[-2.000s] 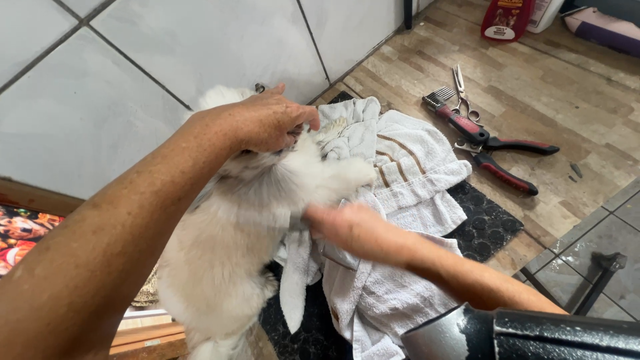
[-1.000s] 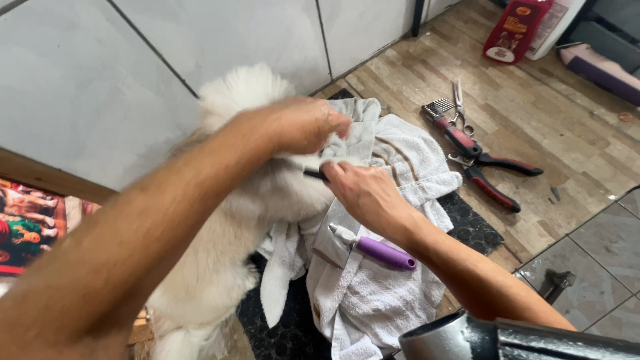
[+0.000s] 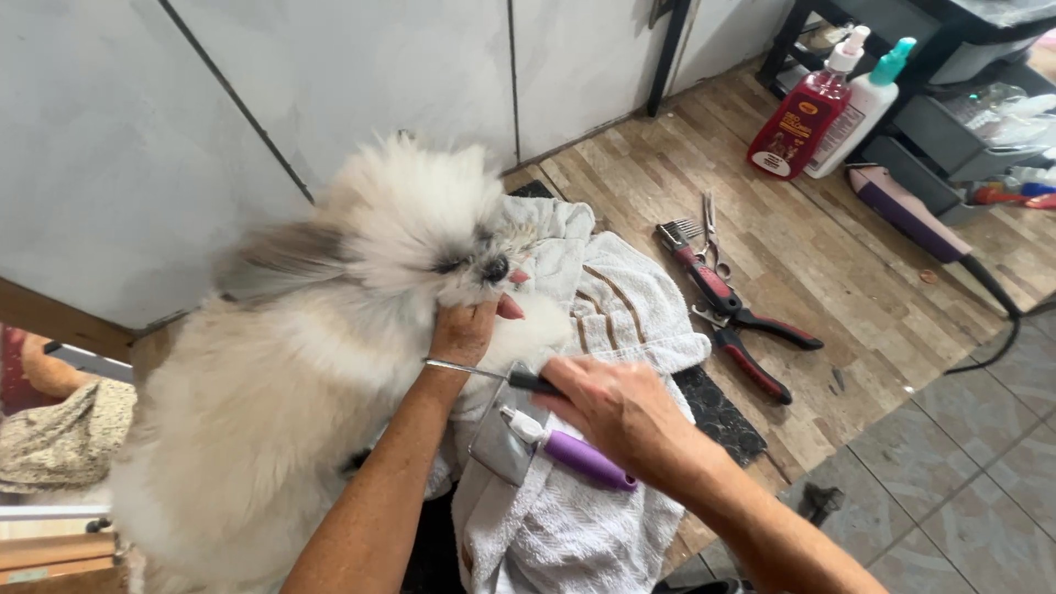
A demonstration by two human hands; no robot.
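Note:
A fluffy cream-and-grey dog (image 3: 272, 412) is at the left, its head turned toward the towels. My left hand (image 3: 464, 330) holds the dog under its chin, near the muzzle. My right hand (image 3: 606, 404) grips the dark handle of a grooming tool (image 3: 532, 380), whose thin metal shaft reaches toward my left wrist; its working end is not clear. Just below, a slicker brush (image 3: 590, 459) with a purple handle lies on white towels (image 3: 569, 528), its metallic head flat. The dog's pale foreleg rests above my right hand.
On the wooden tabletop (image 3: 792, 272) lie a dematting rake (image 3: 701, 276), thinning scissors (image 3: 711, 239), nail clippers (image 3: 747, 363) and a corded clipper (image 3: 912, 214). A red bottle (image 3: 799, 124) and a white bottle (image 3: 854, 124) stand beside grey drawers (image 3: 961, 136). A tiled wall is behind the dog.
My left hand has moved from above the dog's head and foreleg to under its chin. The dog's face has come into view. The view has shifted.

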